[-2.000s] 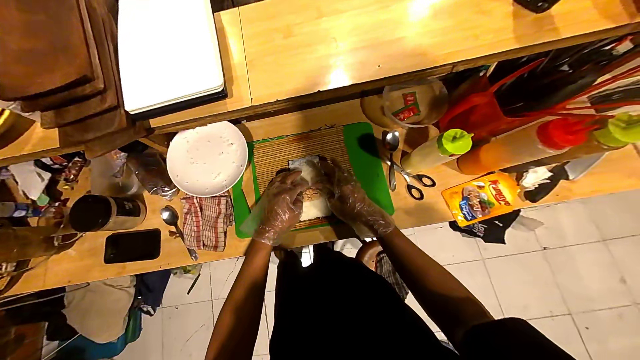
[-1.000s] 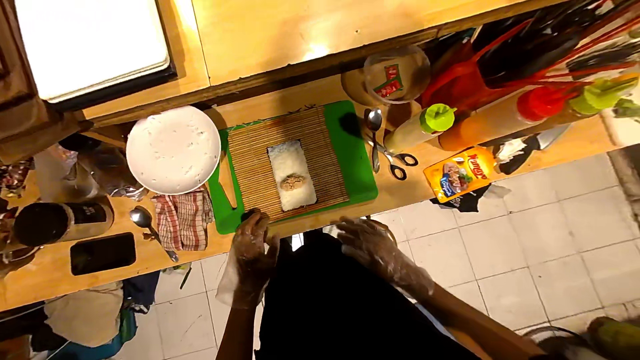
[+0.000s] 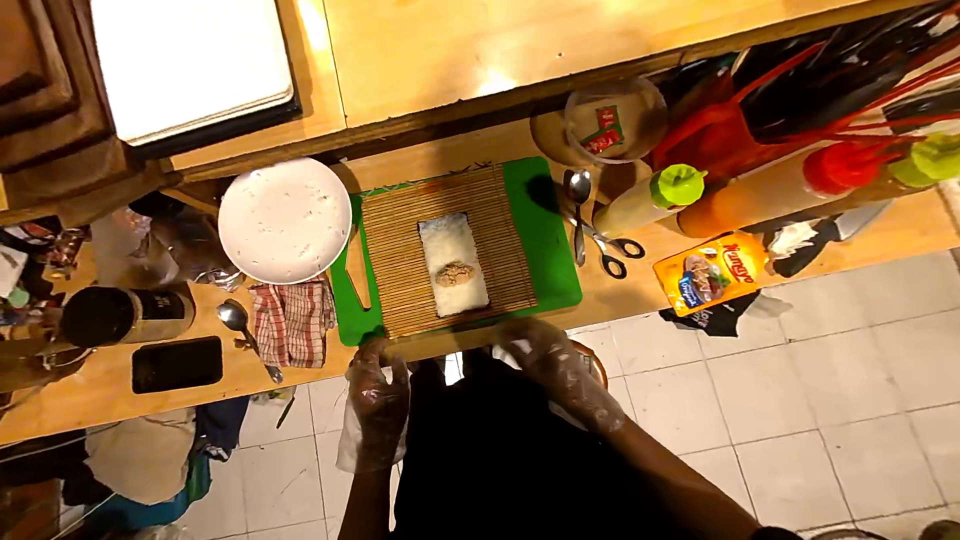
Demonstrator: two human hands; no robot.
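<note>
A bamboo rolling mat (image 3: pixel 397 255) lies on a green cutting board (image 3: pixel 540 247). On the mat is a strip of white rice (image 3: pixel 448 240) over a dark sheet, with a light brown filling (image 3: pixel 454 274) heaped near its lower end. My left hand (image 3: pixel 377 386), in a clear plastic glove, is at the counter edge by the mat's lower left corner, fingers apart and holding nothing visible. My right hand (image 3: pixel 551 360), gloved too and blurred, hovers below the mat's lower right corner, touching nothing visible; its fingers are not clear.
Left of the board are a white plate (image 3: pixel 285 221), checkered cloth (image 3: pixel 291 322), spoon (image 3: pixel 234 319), phone (image 3: pixel 178 364) and jar (image 3: pixel 127 315). Rightward are a second spoon (image 3: pixel 578 187), scissors (image 3: pixel 600 240), squeeze bottles (image 3: pixel 637 202), an orange pouch (image 3: pixel 711 274) and a clear tub (image 3: pixel 615 120).
Two seconds ago both hands were over the rice on the mat; now they are below the mat, at the counter edge. The rice and filling are uncovered.
</note>
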